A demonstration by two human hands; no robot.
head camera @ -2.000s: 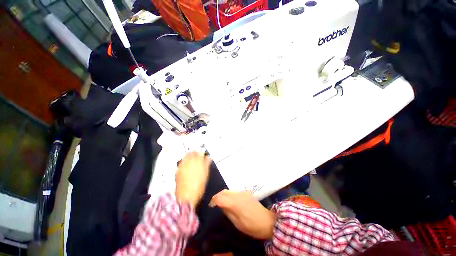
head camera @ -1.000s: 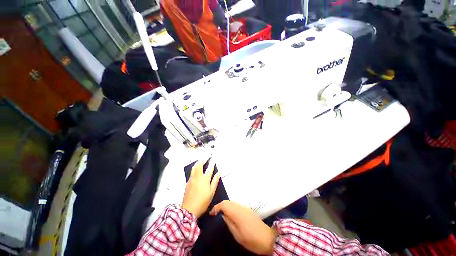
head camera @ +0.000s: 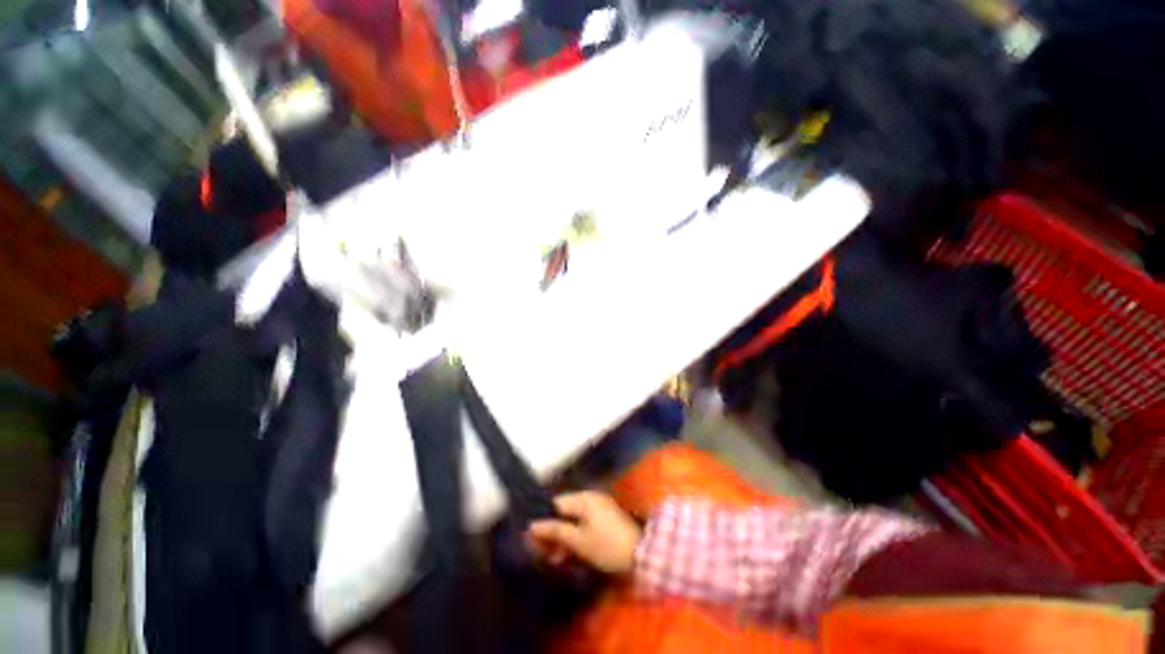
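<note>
The frame is blurred. A black fabric strip [head camera: 437,434] lies on the white sewing-machine table [head camera: 613,345] and hangs over its front edge. A narrower black strip [head camera: 496,441] branches from its top end, just in front of the needle area of the white sewing machine [head camera: 511,166]. My right hand [head camera: 588,532] is at the table's front edge, its fingers closed on the lower end of the narrow strip. My left hand is not visible. The presser foot and needle are too blurred to make out.
A heap of black cut pieces [head camera: 211,447] lies left of the machine. Black pieces with orange trim [head camera: 869,383] lie right of the table. A red plastic basket [head camera: 1067,300] stands at the right. Orange cloth [head camera: 690,479] covers my lap. Small red snips [head camera: 555,265] lie under the machine arm.
My left hand has left the fabric and gone out of view. The strip now shows as two diverging lengths. The view has swung right, showing more of the red basket and orange cloth.
</note>
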